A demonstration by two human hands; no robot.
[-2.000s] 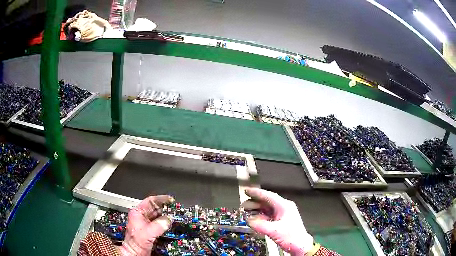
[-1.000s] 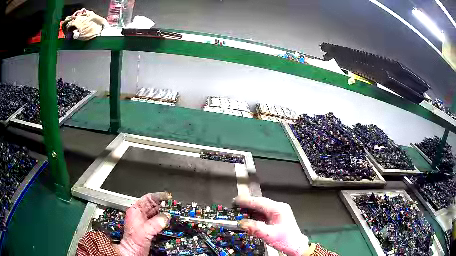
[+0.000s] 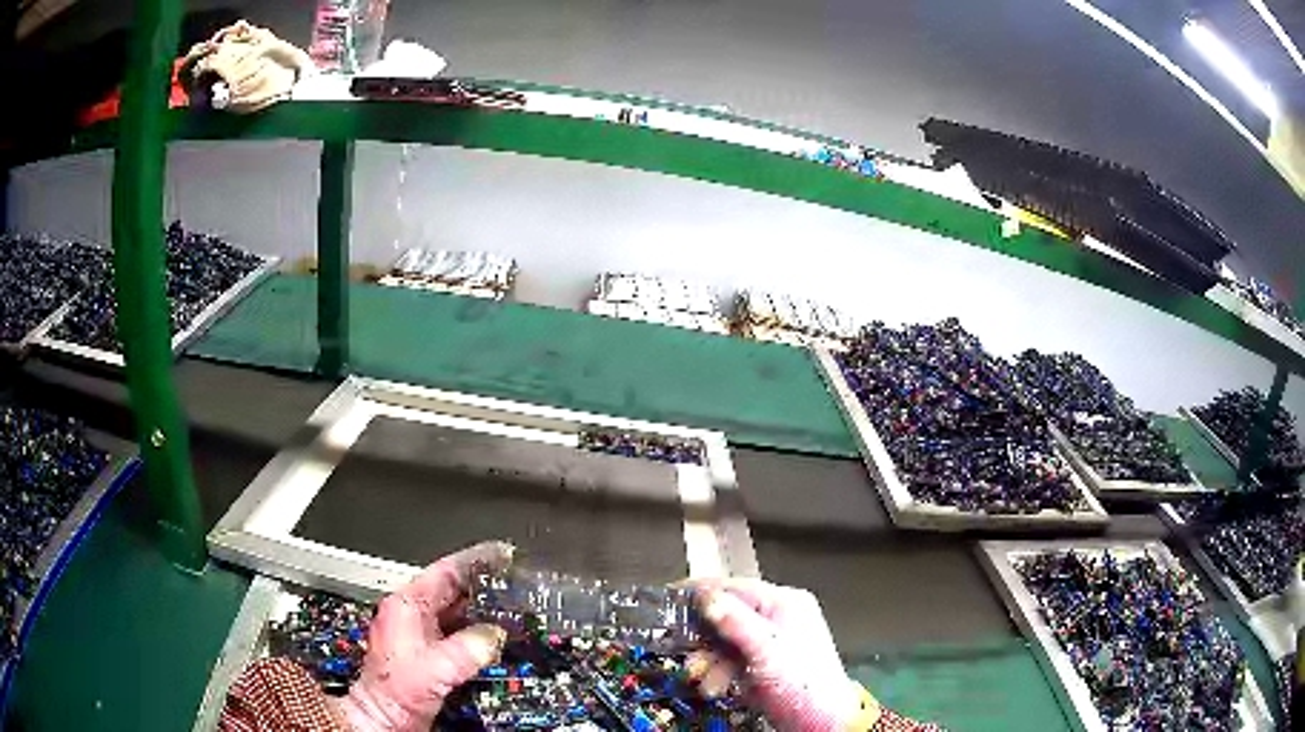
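Observation:
A board strip [image 3: 587,606] is held level between my two hands, with a flat greyish face with pale solder points showing. My left hand [image 3: 429,636] grips its left end between thumb and fingers. My right hand [image 3: 773,646] grips its right end. Both hands look covered in thin pale gloves or finger cots. Below the strip lies the near tray, its white frame [image 3: 243,661] around a heap of small circuit boards [image 3: 573,694]. The hands and strip hide part of this heap.
A second white-framed tray [image 3: 286,493] lies just beyond, with a few boards [image 3: 641,446] at its far right. Heaped trays stand right [image 3: 966,422] and left [image 3: 215,286]. A green shelf [image 3: 687,169] crosses above, on a green post [image 3: 155,358]. Pale panels [image 3: 651,298] line the wall.
The held strip showed its coloured component side a second ago and now shows its flat greyish side. My right hand has shifted slightly, and my left fingers have moved a little.

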